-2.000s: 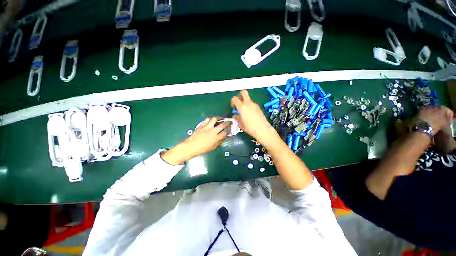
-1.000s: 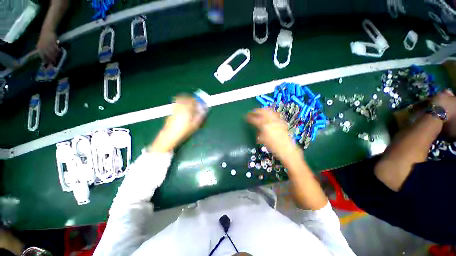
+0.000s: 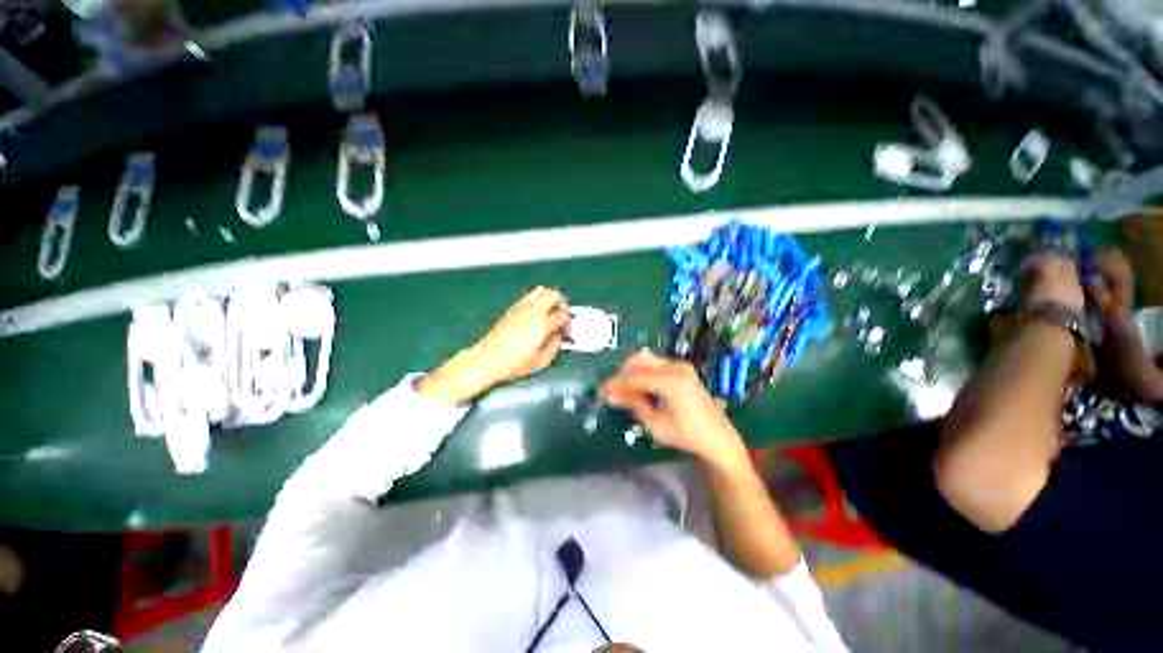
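Observation:
My left hand point(image 3: 526, 334) holds a white loop-shaped housing point(image 3: 592, 329) by one end, its white head pointing right, above the bench. My right hand point(image 3: 661, 393) is just below and right of the housing, not touching it, over the small round parts; its fingers are bent and blurred, and whether they hold a small part cannot be told. A heap of blue cylinders point(image 3: 793, 283) with small metal pieces point(image 3: 737, 304) in its middle lies right of my hands. Small round parts point(image 3: 633, 435) lie partly hidden by my right hand.
A stack of white housings point(image 3: 232, 360) lies at left on the bench. Beyond the white divider rail point(image 3: 485, 250), the green belt point(image 3: 510, 160) carries spaced housings. At right, another person's forearms point(image 3: 1020, 415) reach over scattered small parts. Red stools point(image 3: 179, 577) stand below the bench.
A blue-headed housing, held at the rail by my left hand a second ago, now lies on the belt. My left hand is back over the bench with a white one. My right hand has moved down.

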